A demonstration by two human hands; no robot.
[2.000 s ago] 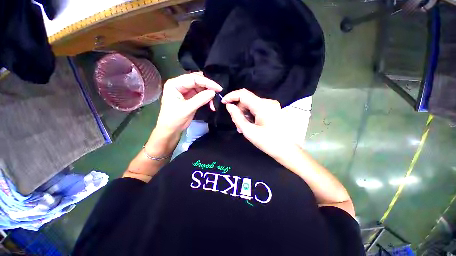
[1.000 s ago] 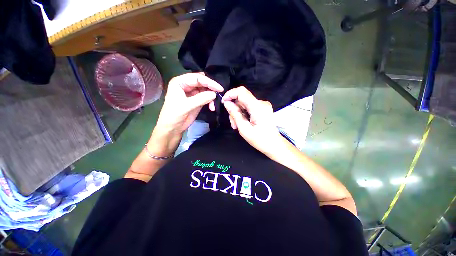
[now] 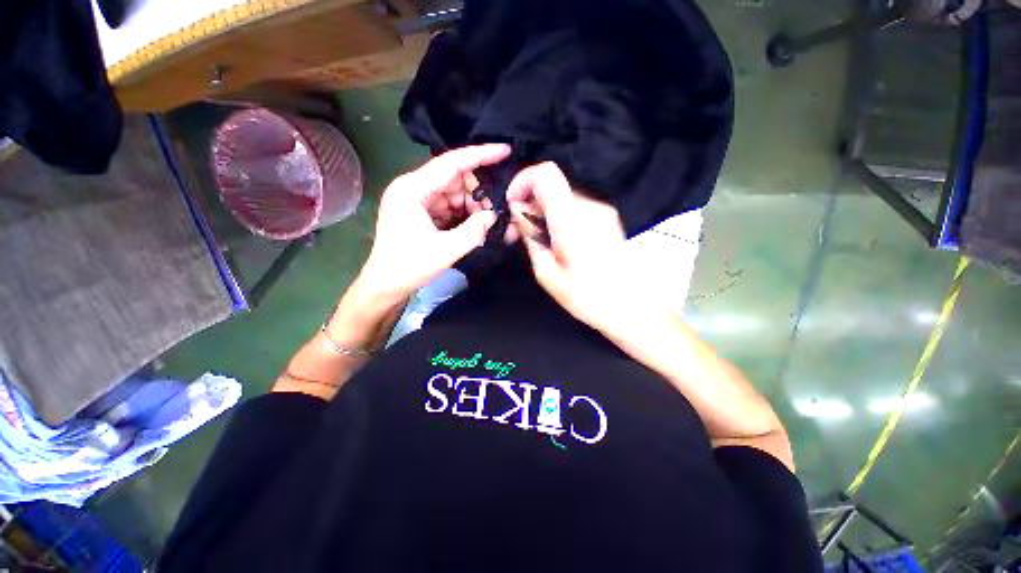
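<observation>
A black garment (image 3: 605, 101) lies over my lap and hangs forward, bunched between my hands. My left hand (image 3: 431, 218) pinches its edge between thumb and fingers, with a small dark spot at the fingertips. My right hand (image 3: 565, 241) has its thumb and index finger closed at the same edge, close to the left fingertips. A small dark metal piece, perhaps thread snips (image 3: 535, 224), shows inside the right palm. No needle or thread can be made out.
A wooden-edged table (image 3: 269, 56) with a yellow tape measure (image 3: 213, 43) stands ahead at left. A pink-red mesh basket (image 3: 339, 179) is on the floor. Grey cloth-covered surfaces (image 3: 101, 269) flank both sides. Blue-white garments (image 3: 123, 442) lie at far left; black cloth (image 3: 56, 101) hangs upper left.
My left fingers have spread and curled differently around the garment edge. My right fingertips have moved slightly up, and black cloth now stands up between the hands.
</observation>
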